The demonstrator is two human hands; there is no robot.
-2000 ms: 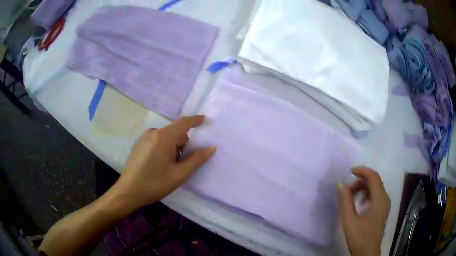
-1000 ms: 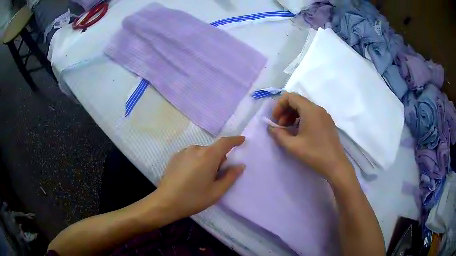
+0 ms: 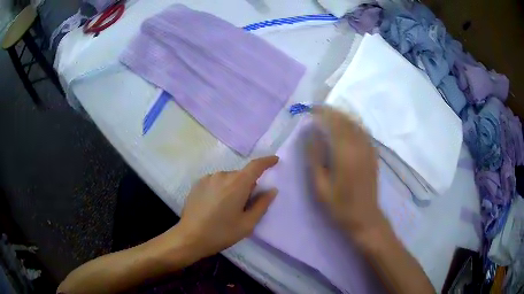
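The pale lilac working stack (image 3: pixel 299 224) lies on the white table nearest me. My left hand (image 3: pixel 227 204) rests at its left edge, thumb and forefinger apart, holding nothing. My right hand (image 3: pixel 345 166) is blurred over the stack's upper part; whether its fingers hold anything cannot be told. The right hand and forearm hide much of the stack. A thick white sheet stack (image 3: pixel 402 109) lies just beyond, on the right. The supply pile of striped lilac panels (image 3: pixel 224 74) lies farther left, rippled, across a blue-and-white tie strip (image 3: pixel 156 113).
Crumpled blue-grey and lilac pieces (image 3: pixel 488 135) line the far right edge. Red-handled scissors (image 3: pixel 104 18) lie far left. The dark iron (image 3: pixel 461 275) is cut off at the lower right. A wooden stool (image 3: pixel 20 28) stands beyond the table's left edge.
Since one second ago the left hand has barely moved. The right hand, earlier pinching a pale edge at the stack's top, is now blurred over the stack. Two seconds ago it was at the stack's right end.
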